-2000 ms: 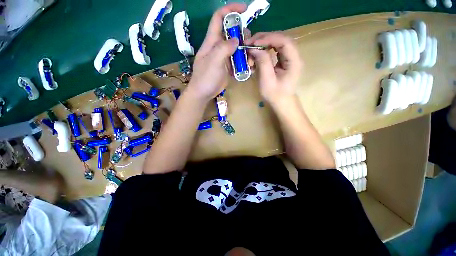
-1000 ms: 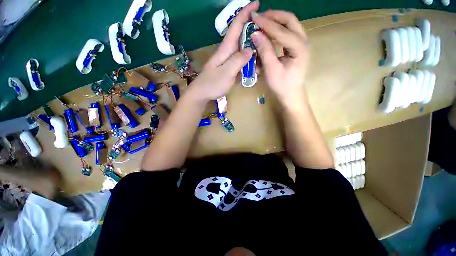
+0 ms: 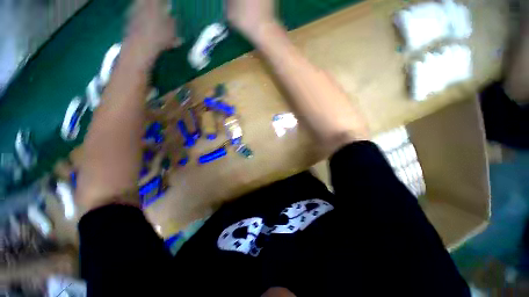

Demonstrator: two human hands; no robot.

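Observation:
The picture is blurred by motion. My left hand [image 3: 149,23] is over the green surface at the top, and whether it holds anything cannot be told. My right hand [image 3: 250,13] is at the top edge and partly cut off, its fingers out of the picture. A white housing with blue inside [image 3: 200,51] lies on the green surface between my hands. Another part-filled housing [image 3: 72,118] lies further left beyond my left forearm. Blue batteries [image 3: 212,155] and small green boards lie on the brown bench below, partly hidden by my left forearm.
White housings stand in two groups [image 3: 436,26] at the upper right of the bench [image 3: 371,64]. An open carton [image 3: 455,168] holds white housings below the bench edge. A small white patch [image 3: 284,123] shows on the bench near my right forearm. Parts of other people show at both sides.
My hands have moved apart and up over the green surface. The housing they held together no longer shows between them. The whole view has shifted and tilted.

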